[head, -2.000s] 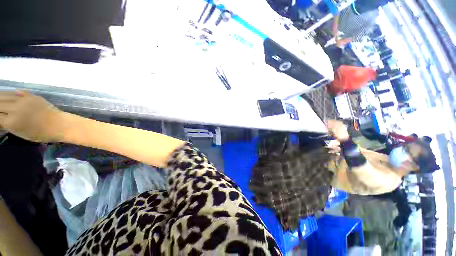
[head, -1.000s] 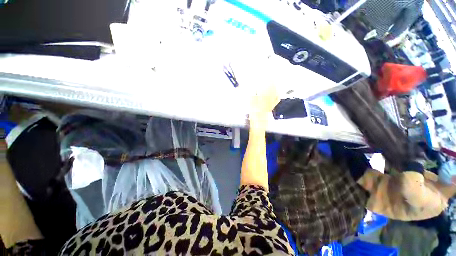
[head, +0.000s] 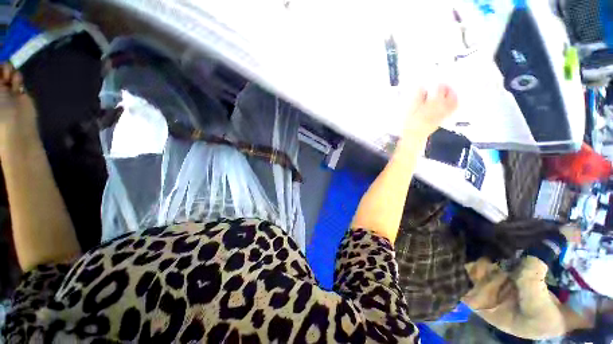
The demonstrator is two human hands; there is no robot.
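Note:
My right hand (head: 437, 106) lies over the white table (head: 322, 74) beside the sewing machine's dark end panel (head: 531, 80). It is blurred and overexposed, and I cannot tell whether it holds anything. My left hand (head: 9, 91) is at the far left edge, partly cut off, beside dark fabric (head: 64, 127); its grip is unclear. A slim dark tool (head: 392, 60) lies on the table left of my right hand. A black phone-like rectangle (head: 446, 146) lies near the table edge, just below my right hand.
A translucent waste bag (head: 215, 178) hangs at my lap, with a white scrap (head: 139, 127) and a plaid strip (head: 252, 149). Plaid fabric (head: 430, 262) hangs at the right. Another person's sleeve (head: 527, 295) and red fabric (head: 581, 164) are beyond.
My right hand has moved from the far left, across the table edge, to beside the machine. My left hand has come into view at the left edge. The camera view has tilted and shifted.

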